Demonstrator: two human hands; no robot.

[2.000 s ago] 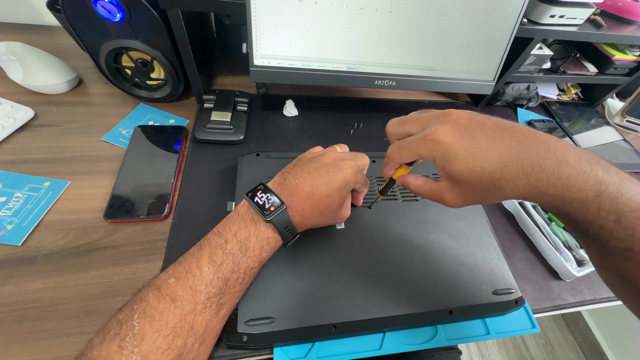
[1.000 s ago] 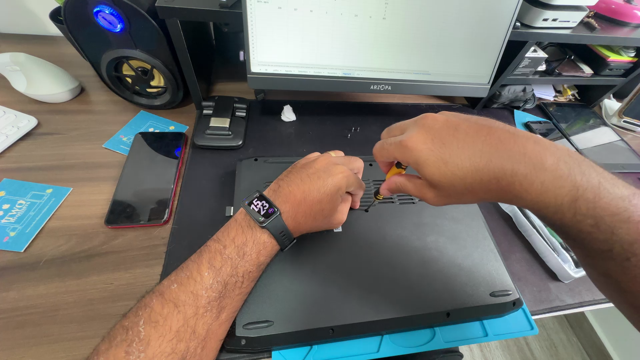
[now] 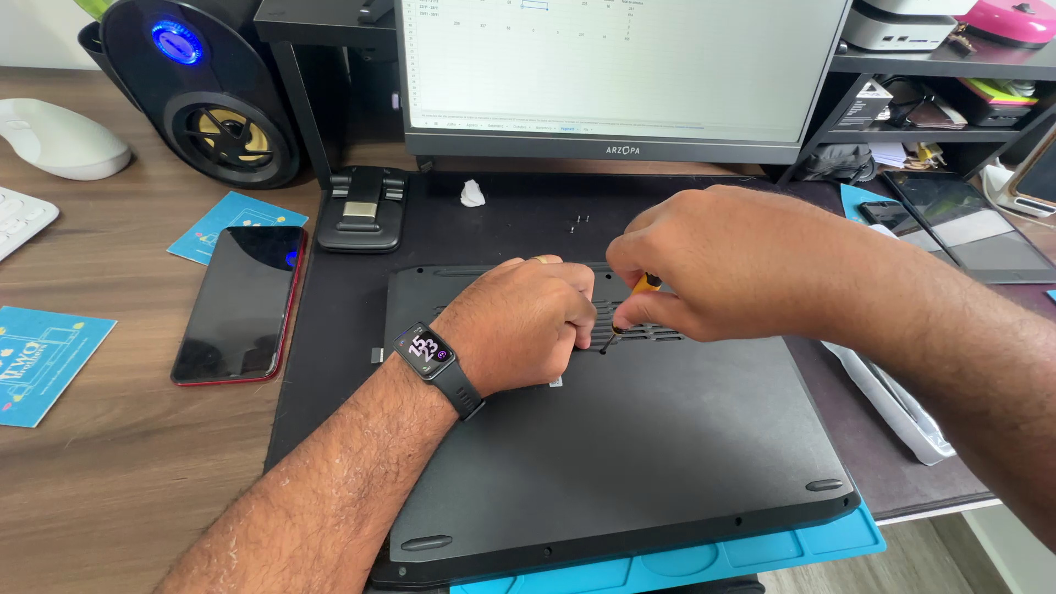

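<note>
A dark grey laptop (image 3: 643, 437) lies bottom side up, its vents and screw holes showing. My right hand (image 3: 701, 264) grips a screwdriver (image 3: 646, 285) with a yellow and black handle; its tip stands on the cover just below the vent slots. Left of it my left hand (image 3: 528, 322) rests on the cover, fingers curled, a smartwatch (image 3: 426, 352) at the wrist; whether those fingers hold anything is hidden. Behind the laptop, several small screws (image 3: 580, 221) lie on the black desk mat (image 3: 338, 305).
A blue silicone mat (image 3: 685, 569) sticks out under the laptop. To the left are a phone (image 3: 239, 305), a mouse (image 3: 62, 140) and a speaker (image 3: 223, 107). A folding stand (image 3: 363, 210) and a monitor (image 3: 619, 148) stand behind; a white tray (image 3: 899, 412) lies at right.
My right hand has turned about the screwdriver, whose handle is more hidden by the fingers than two seconds ago. My left hand has stayed on the laptop cover.
</note>
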